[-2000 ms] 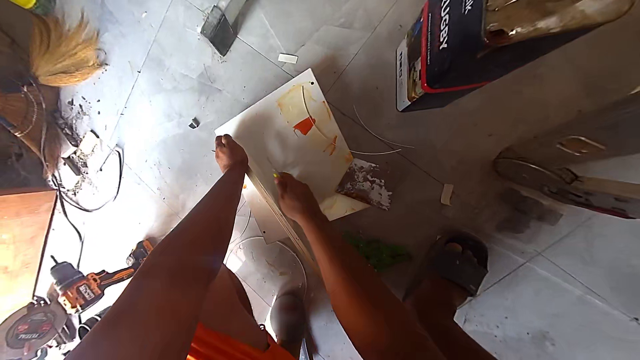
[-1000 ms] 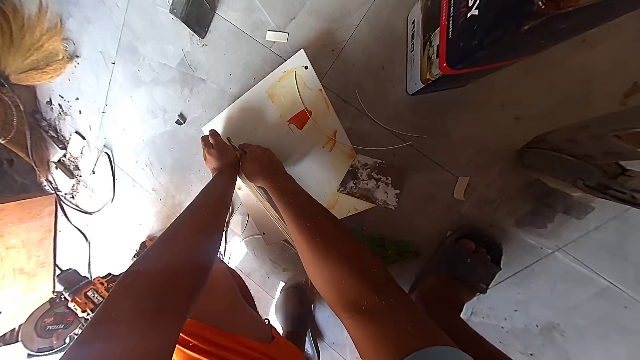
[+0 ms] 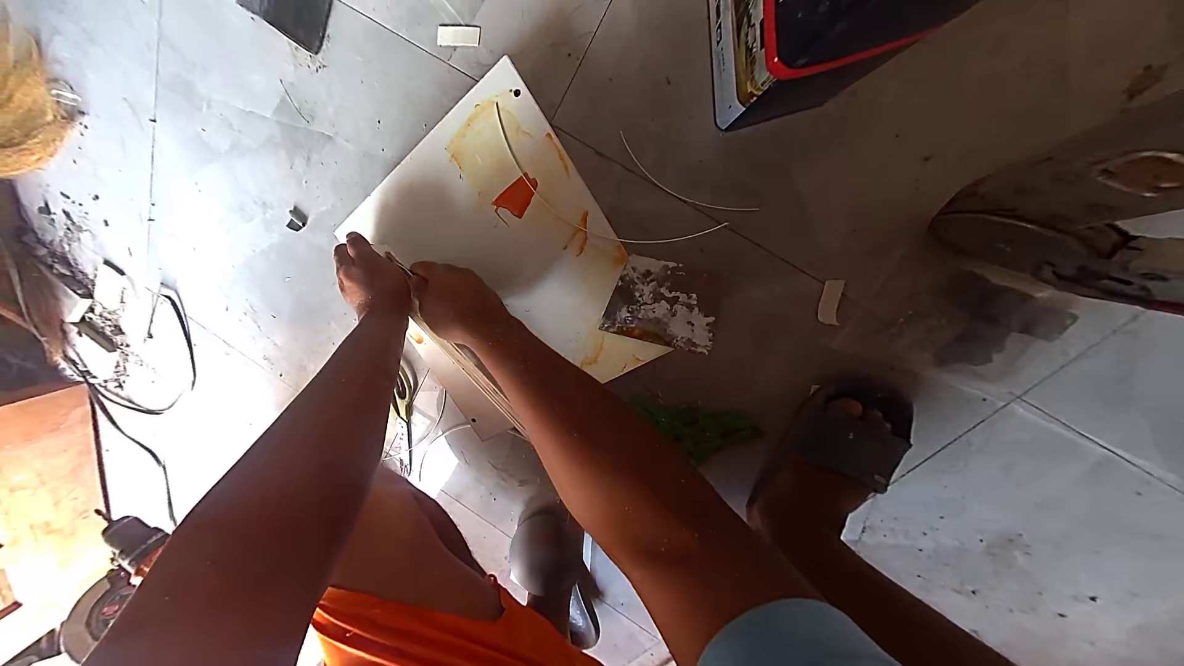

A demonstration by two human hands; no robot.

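A white panel (image 3: 546, 268) with orange and yellow stains is in the middle of the view, and an orange scrap (image 3: 516, 196) lies on it. My left hand (image 3: 372, 277) grips the panel's left corner and edge. Right beside it, my right hand (image 3: 453, 298) is closed on a small, thin tool at the same edge; its kind is mostly hidden by the fingers. Below the hands, layered edges (image 3: 472, 375) run down under my right forearm. Thin pale strips (image 3: 680, 196) curl over the panel and the floor.
A dark, white-flaked piece (image 3: 661, 301) lies by the panel's right corner. Green-handled scissors (image 3: 404, 393) rest under my left forearm. A power tool (image 3: 111, 601) and black cable (image 3: 190, 356) are at left, a printed box (image 3: 786, 55) at top right, a sandalled foot (image 3: 842, 439) at lower right.
My right hand has moved left along the panel's edge, from a spot apart from my left hand to right beside it. My left hand has stayed at the left corner.
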